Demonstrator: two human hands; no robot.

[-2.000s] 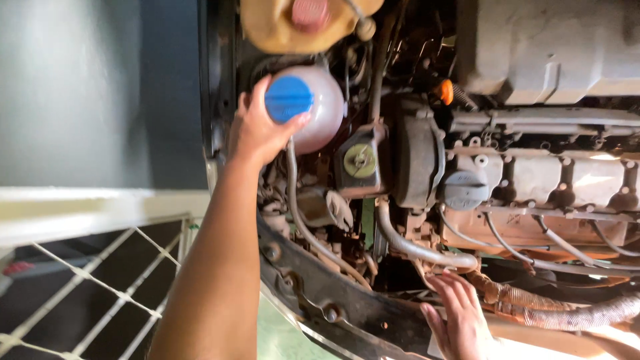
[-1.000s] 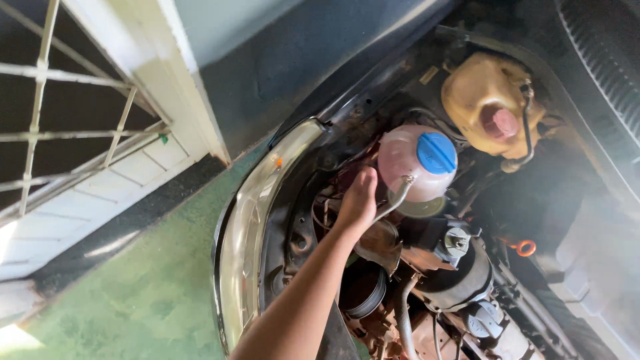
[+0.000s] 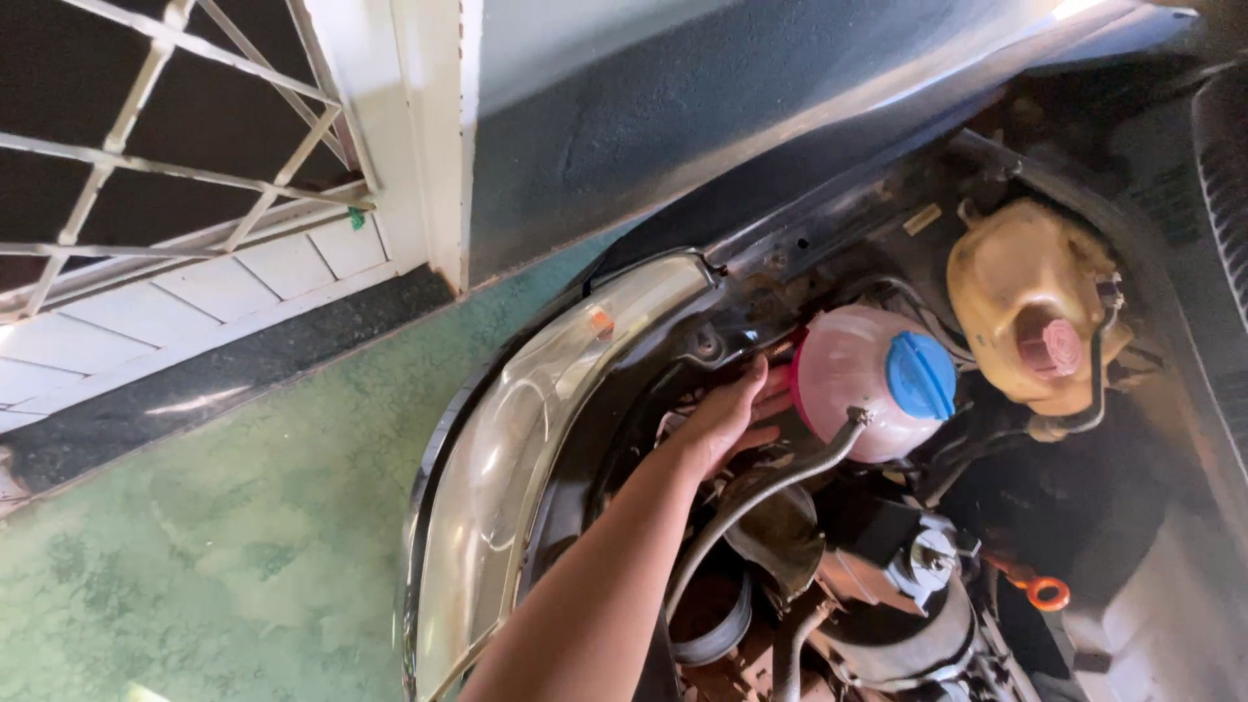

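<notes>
A car's engine bay fills the right half of the head view. My left hand (image 3: 731, 414) reaches in beside the round, pinkish coolant expansion tank (image 3: 848, 375), fingers extended towards its side; whether they touch it I cannot tell. The blue screw cap (image 3: 920, 374) is seated on the tank. A grey rubber hose (image 3: 770, 487) runs from the tank's fitting down past my wrist. Up and right of the tank sits a yellowed plastic reservoir (image 3: 1014, 283) with a faded pink cap (image 3: 1051, 347). My right hand is out of view.
The clear headlight (image 3: 507, 439) curves along the left of the bay. An orange dipstick ring (image 3: 1048, 593) stands at the lower right. Beyond the car are a green floor (image 3: 244, 487), a dark grey wall (image 3: 585, 127) and a white metal lattice gate (image 3: 117, 161).
My left hand has left the blue cap, which it held two seconds ago, and is now low at the tank's side. My right hand has gone out of view. The view has turned strongly.
</notes>
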